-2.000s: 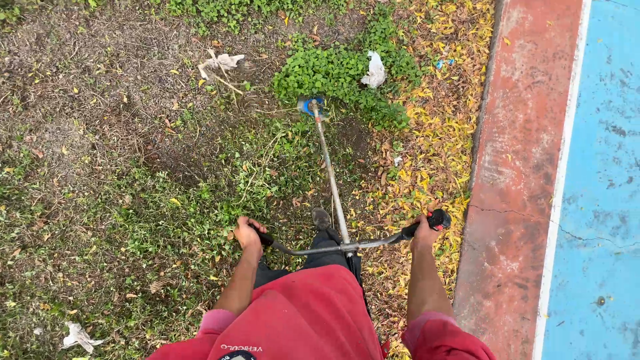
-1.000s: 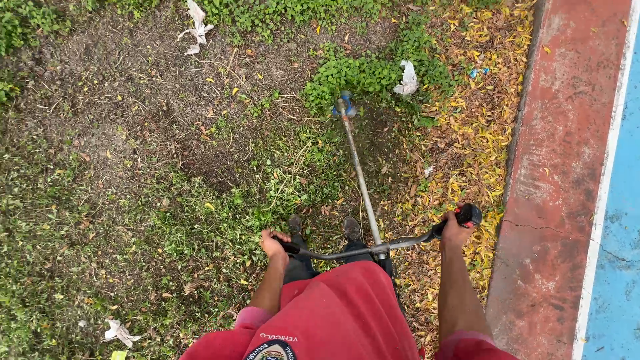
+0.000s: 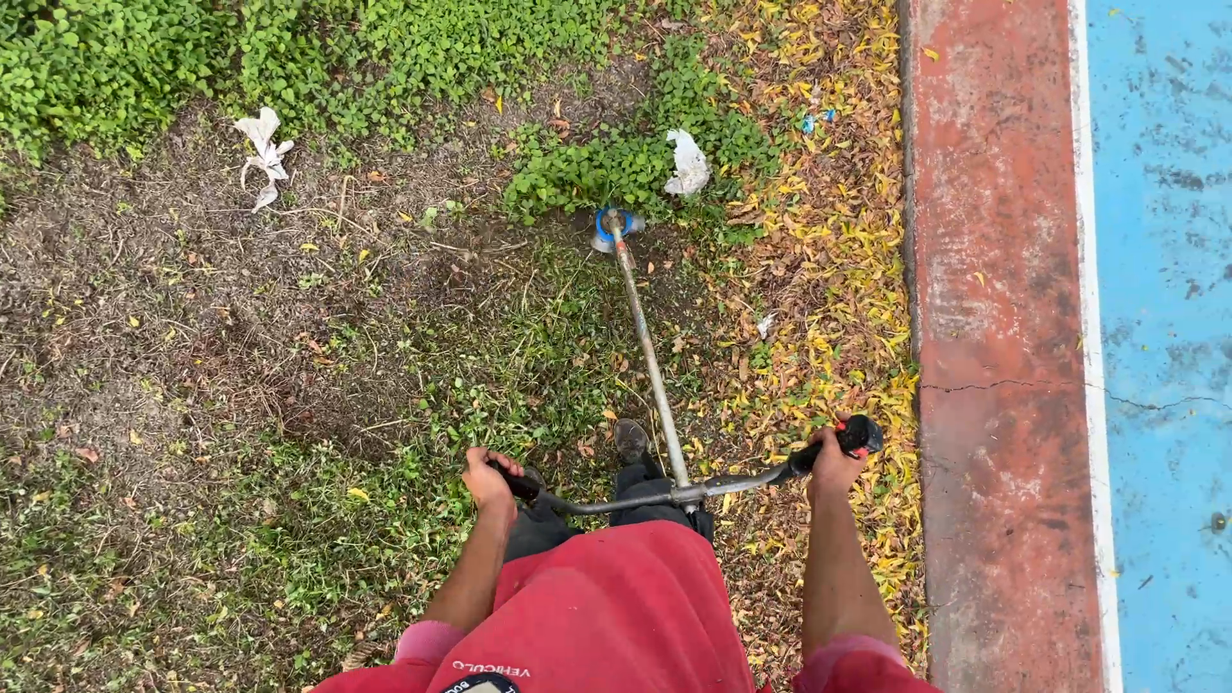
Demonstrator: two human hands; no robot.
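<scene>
A brush cutter's metal shaft (image 3: pixel 650 361) runs up from my waist to a blue cutting head (image 3: pixel 614 224) at the edge of a patch of low green weeds (image 3: pixel 587 168). Its handlebar (image 3: pixel 626 502) crosses in front of my red shirt. My left hand (image 3: pixel 493 476) is closed around the black grip at the bar's left end. On the right, my right hand (image 3: pixel 835 460) holds the black control grip (image 3: pixel 859 436), which has red parts. Whether the cutting head is spinning cannot be told.
White scraps lie on the weeds (image 3: pixel 687 164) and on the dry ground (image 3: pixel 265 157). Yellow leaves (image 3: pixel 828 327) cover a strip beside a red concrete edge (image 3: pixel 1001 337) with a blue painted surface (image 3: pixel 1165 289) beyond. My shoe (image 3: pixel 630 438) stands on the ground below the shaft. Dense greenery (image 3: pixel 106 67) grows at the upper left.
The cutting head, at the weed patch's left edge two seconds ago, is now at its lower edge. Both hands keep their hold on the handlebar. The view has shifted.
</scene>
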